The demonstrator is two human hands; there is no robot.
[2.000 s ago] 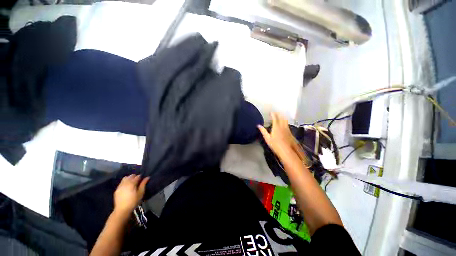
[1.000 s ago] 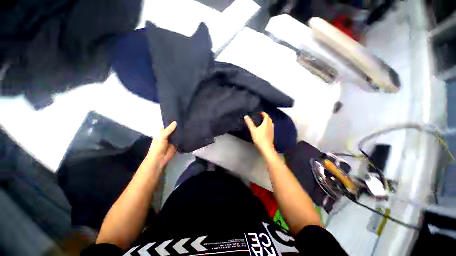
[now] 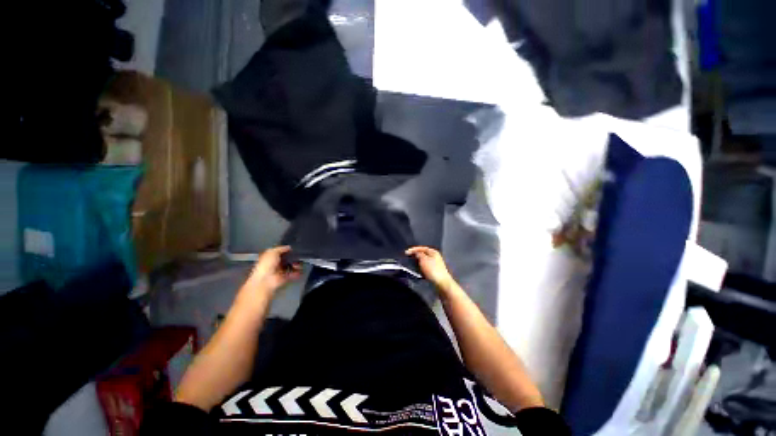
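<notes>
A dark grey garment [image 3: 353, 223] with a pale band along its near edge hangs between my hands, close to my body. My left hand [image 3: 278, 266] grips its left corner and my right hand [image 3: 428, 262] grips its right corner. Another black garment [image 3: 298, 106] with pale stripes lies just beyond it on a grey surface; the two overlap, and where one ends is hard to tell. The navy-covered board [image 3: 636, 281] is at the right.
A white-covered table [image 3: 532, 221] runs along the right, with dark cloth [image 3: 596, 51] at its far end. At the left are a cardboard box [image 3: 180, 162], a teal box [image 3: 77, 213] and a red stool-like object [image 3: 140, 383].
The view has turned left, away from the iron and the board. The garment has come off the board and is now held by both hands in front of my body.
</notes>
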